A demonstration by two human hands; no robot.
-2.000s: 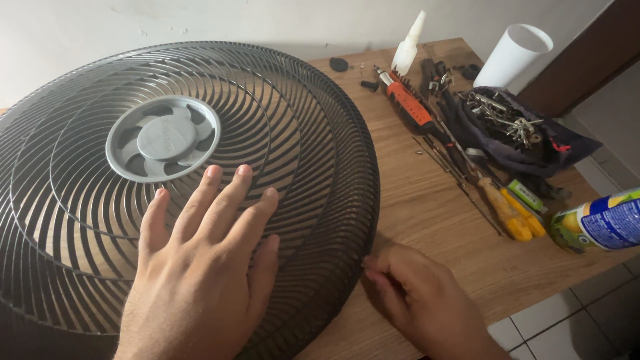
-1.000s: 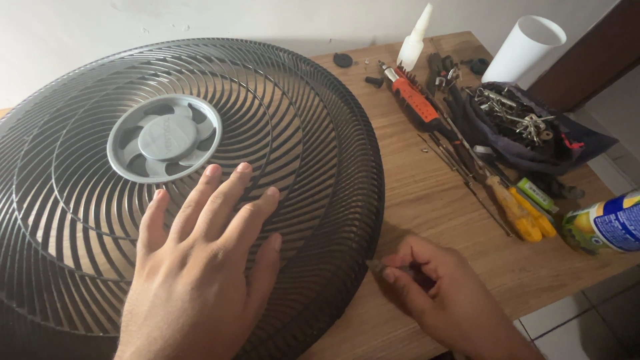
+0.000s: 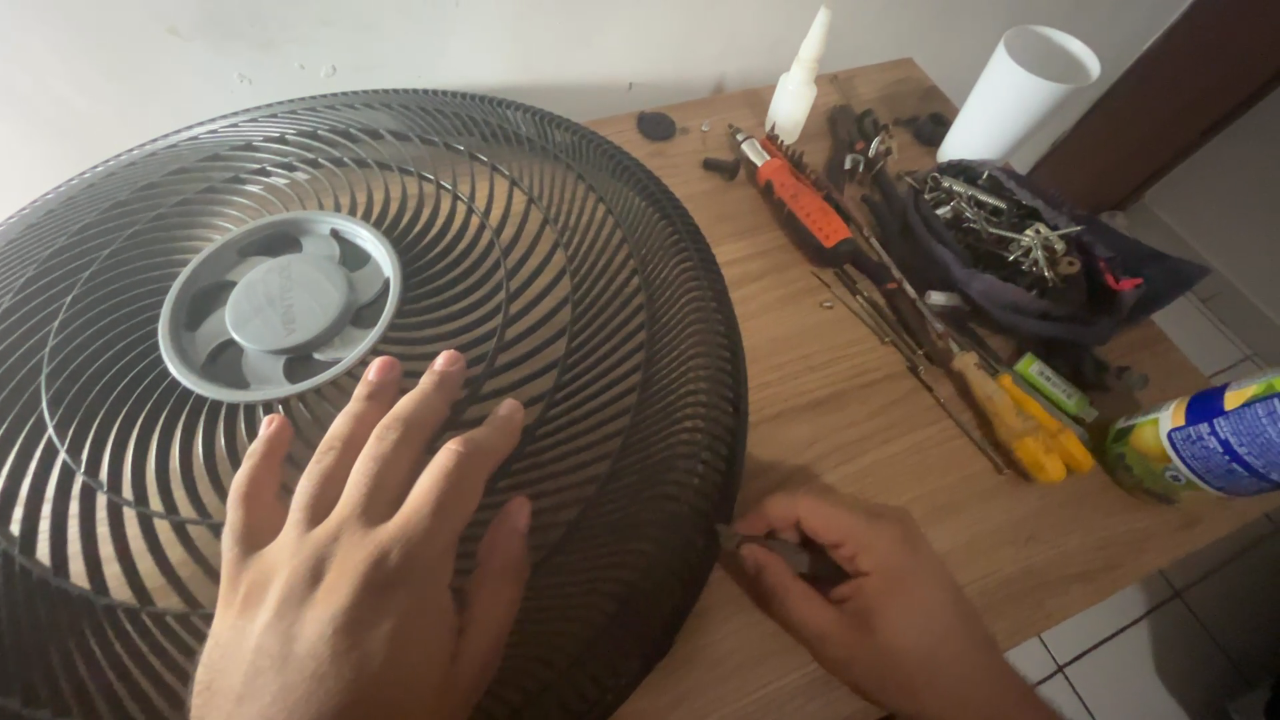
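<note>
A black plastic fan grille with a grey hub fills the left side of the head view, above the wooden tabletop. My left hand lies spread on the grille's front below the hub, fingers apart, holding nothing. At the grille's lower right rim, my right hand pinches a small dark object between thumb and fingers. Its pointed tip is at the rim; whether it touches cannot be told, and most of it is hidden in the hand.
Right of the grille, the wooden table bears an orange screwdriver, thin metal rods, yellow-handled tools, a white nozzle bottle, a white cup, a dark pouch of metal parts and a printed can. A wall stands behind.
Two seconds ago my right hand was closed in at the rim; it has since shifted slightly outward, and the small dark object now shows in its fingers. My left hand stays on the grille.
</note>
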